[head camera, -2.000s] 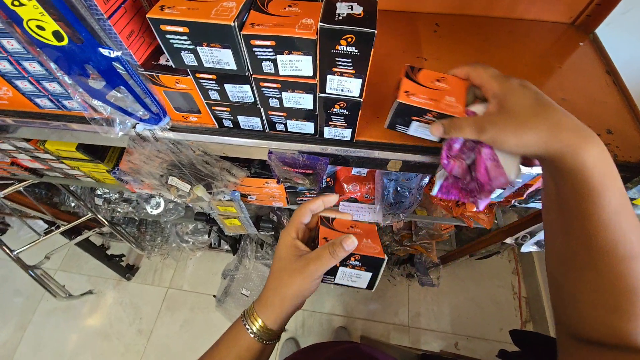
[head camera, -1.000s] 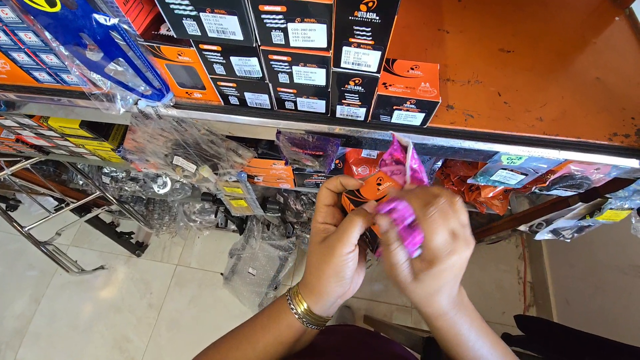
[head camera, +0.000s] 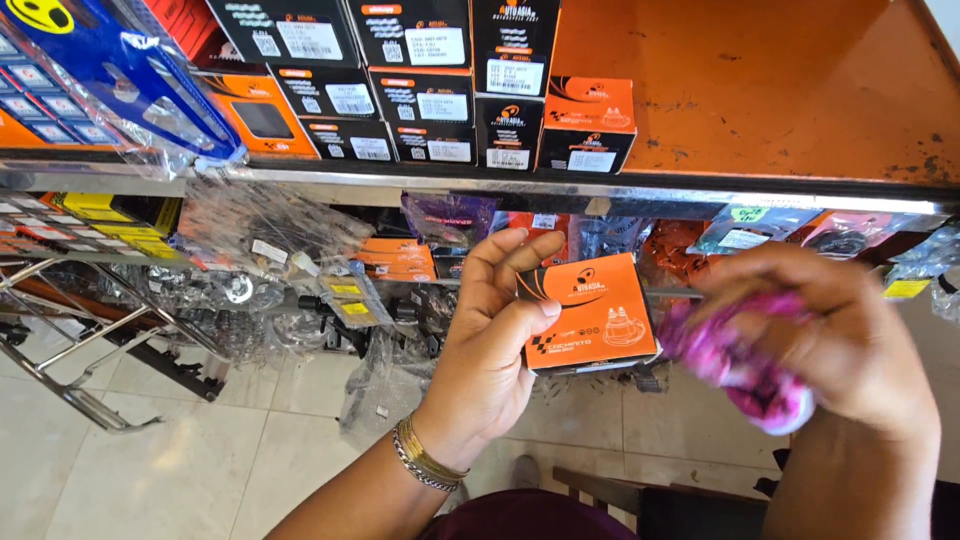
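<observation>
My left hand (head camera: pixel 491 337) holds a small orange and black cardboard parts box (head camera: pixel 592 311), its orange printed face turned up and my thumb lying on it. To the right of that box, my right hand (head camera: pixel 817 337), blurred, grips a crumpled pink and white cloth (head camera: pixel 742 360). The cloth is close to the box's right edge; whether they touch I cannot tell. On the shelf above, another orange and black box (head camera: pixel 589 124) stands at the right end of stacked black and orange boxes (head camera: pixel 420 97).
The orange shelf (head camera: pixel 772 97) has a metal front edge (head camera: pixel 712 196). Below hang or lie plastic-bagged parts (head camera: pixel 277 232) and yellow-black boxes (head camera: pixel 112 214). A chrome tubular rack (head camera: pixel 82 330) is at the lower left, above the tiled floor (head camera: pixel 180 450). A blue bagged part (head camera: pixel 142 82) overhangs the upper left.
Two seconds ago my right hand held a box and the cloth at the shelf; a box now stands there. My right hand has come down, met the left at the held box, then moved right of it.
</observation>
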